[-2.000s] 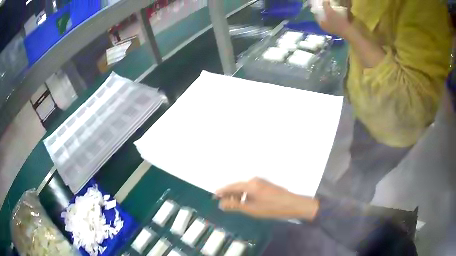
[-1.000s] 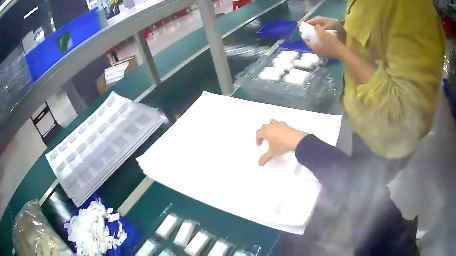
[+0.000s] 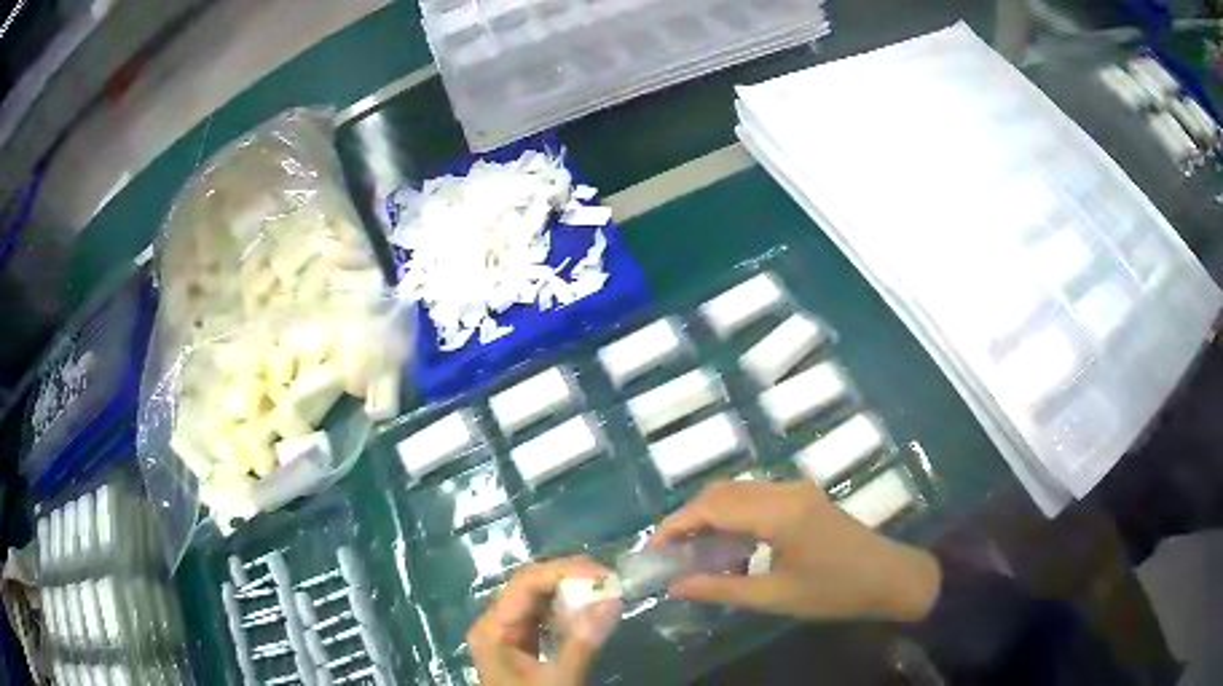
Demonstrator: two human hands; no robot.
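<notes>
My left hand (image 3: pixel 539 627) is at the bottom centre, with fingertips pinching a small white fitting (image 3: pixel 588 590). My right hand (image 3: pixel 791 550) is just right of it, its fingers around a blurred greyish piece (image 3: pixel 657 568) that points at the fitting. Whether the two parts touch is not clear. Both hands are over the near part of a clear blister tray (image 3: pixel 499 485) on the green surface. White housings (image 3: pixel 697 446) lie in several of its pockets. The right hand partly hides the pockets under it.
A blue bin (image 3: pixel 590 288) holds loose white parts (image 3: pixel 496 241). A clear bag (image 3: pixel 188 335) with cream parts (image 3: pixel 262 369) is left of it. The stem tray (image 3: pixel 288 616) is lower left, beside the filled tray stack (image 3: pixel 101 590). Large white blister trays (image 3: pixel 993 255) are at right, greyer trays (image 3: pixel 604 60) at top.
The view has swung down and left. My right hand has left the large white trays and now holds a greyish piece. My left hand has come into view with a white fitting.
</notes>
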